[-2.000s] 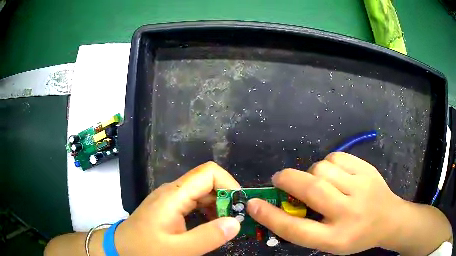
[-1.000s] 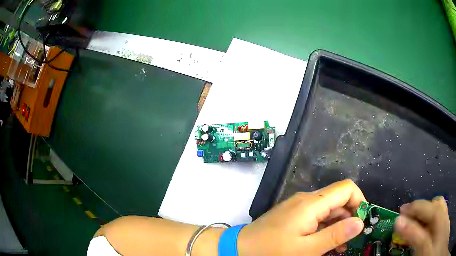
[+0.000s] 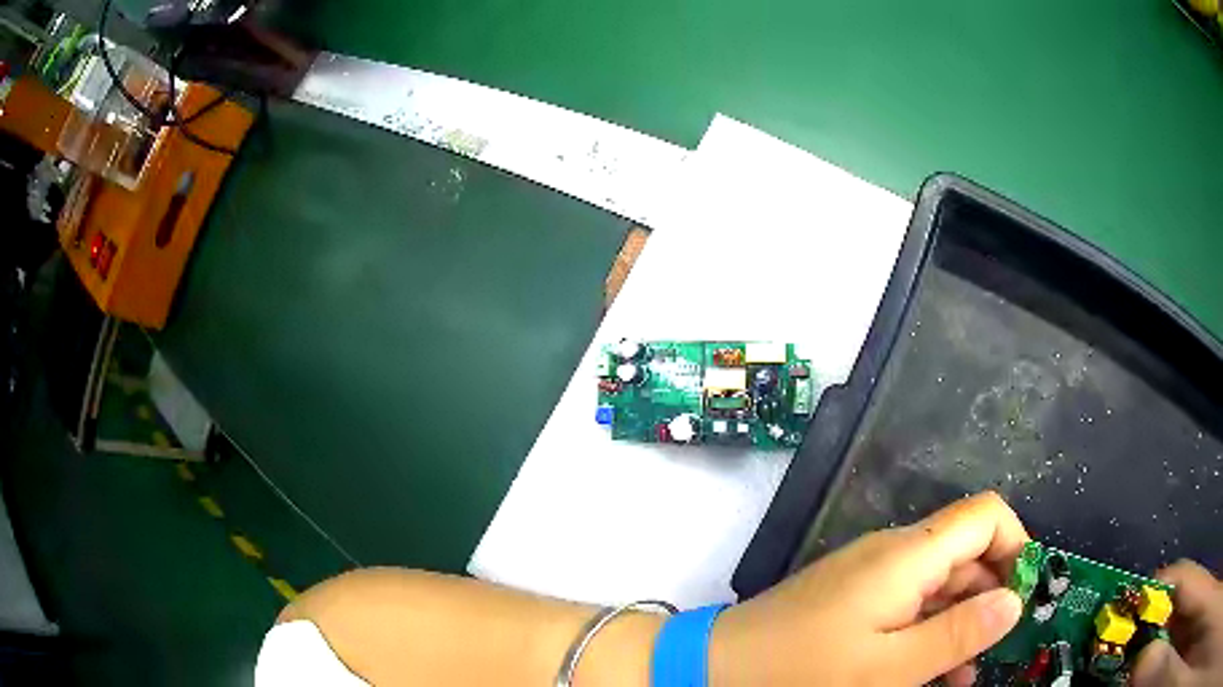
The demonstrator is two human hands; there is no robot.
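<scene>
My left hand (image 3: 925, 591) holds a green circuit board (image 3: 1081, 591) by its left end, near the light green terminal block (image 3: 1029, 569). The board's component side faces up, with yellow parts and small capacitors showing. My right hand (image 3: 1187, 644) holds the board's right end and is cut off by the picture's edge. The board is over the near part of the black tray (image 3: 892, 369), and its lower part is cut off. A second circuit board (image 3: 684, 392) lies component side up on the white sheet (image 3: 751, 255). No cutters are in view.
A pale strip (image 3: 496, 134) crosses the green bench surface (image 3: 858, 81). An orange box (image 3: 168, 215) with cables and a clear container (image 3: 128, 114) stands at the far left. Floor with yellow dashes shows at the lower left. Bright specks lie in the tray.
The view has turned left, so the tray and hands sit further right and the second board shows whole. The blue handle seen by my right hand is out of view. Both hands still hold the board.
</scene>
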